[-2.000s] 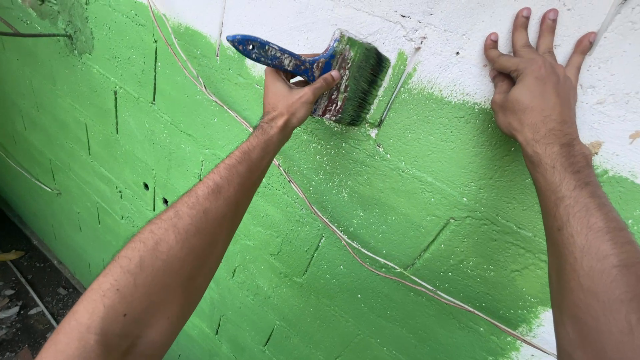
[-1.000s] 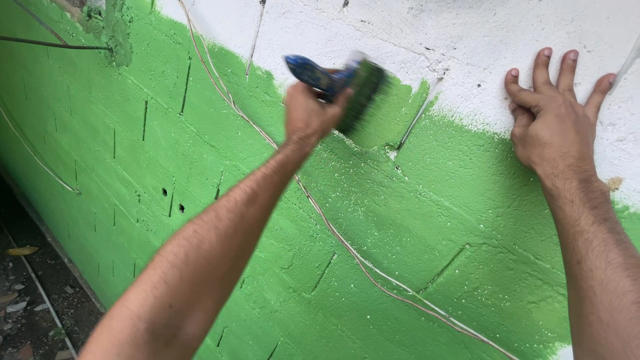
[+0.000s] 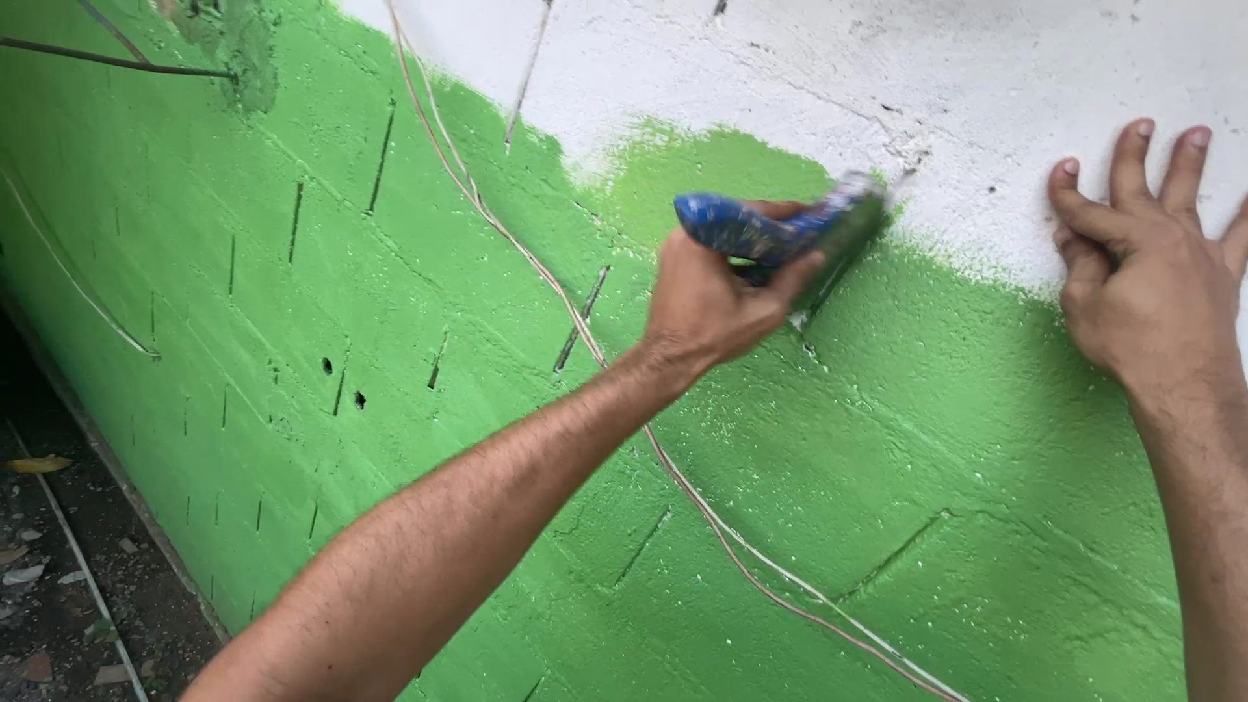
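Observation:
My left hand (image 3: 726, 288) grips the blue, paint-spattered handle of a wide paintbrush (image 3: 780, 229). Its bristles, blurred and coated in green, lie against the wall where the green paint (image 3: 721, 175) borders the white surface (image 3: 975, 97). To the right, my right hand (image 3: 1150, 263) rests on the wall with its fingers spread and holds nothing. The palm side of that hand is hidden. A lighter, fresh-looking green patch spreads just above and to the left of the brush.
Thin cables (image 3: 561, 292) run diagonally down the green wall, passing behind my left forearm. Another cable (image 3: 78, 278) hangs at the left. Dark rods (image 3: 117, 63) reach the wall at upper left. Debris and a yellow leaf (image 3: 39, 465) lie on the ground (image 3: 107, 565) at lower left.
The brush in my left hand has moved to the right along the paint border, and more green covers the white to its left. My right hand stays on the wall. The view has shifted somewhat.

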